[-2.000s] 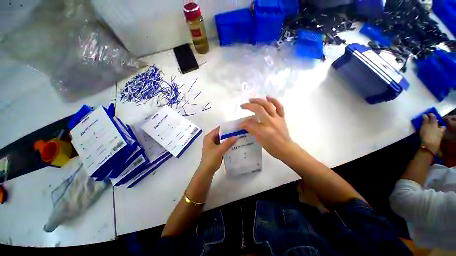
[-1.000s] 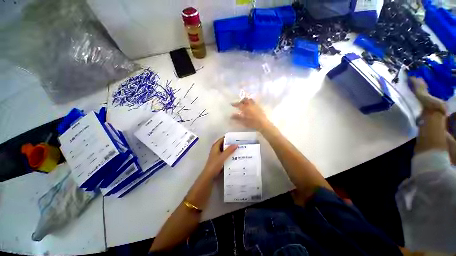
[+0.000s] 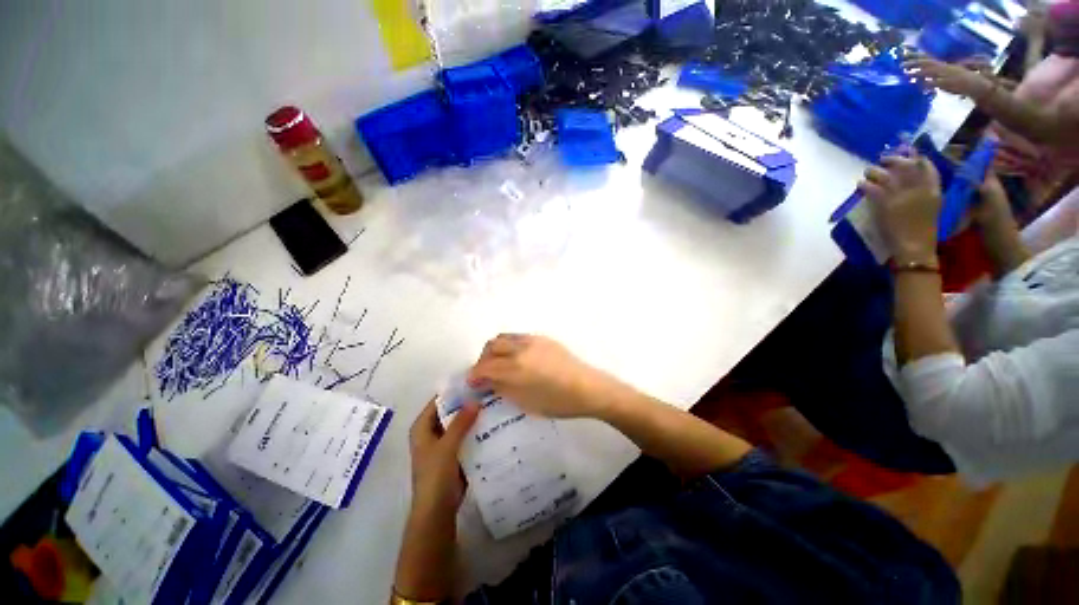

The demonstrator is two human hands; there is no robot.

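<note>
A white retail box [image 3: 517,467] with printed side up lies in front of me, tilted, near the table's front edge. My left hand [image 3: 440,455] grips its upper left edge, thumb on the top. My right hand [image 3: 527,372] is at the top end of the box with its fingertips on the flap. The fingers cover most of the flap; whether they pinch a small clear tab cannot be seen. Clear hang tabs [image 3: 473,225] lie in a glassy heap beyond my hands.
Finished boxes [image 3: 136,520] lean at lower left, one box [image 3: 310,440] on top. Slivers [image 3: 213,343], a phone [image 3: 308,236] and a bottle [image 3: 314,162] stand or lie behind. Blue trays [image 3: 450,118] are at the back, a box stack [image 3: 719,166] right. Another person's hand [image 3: 905,195] works at right.
The view has turned right. My right hand has come back from the clear heap to the top of the box. My left hand still holds the box, now tilted. The neighbour now holds blue pieces.
</note>
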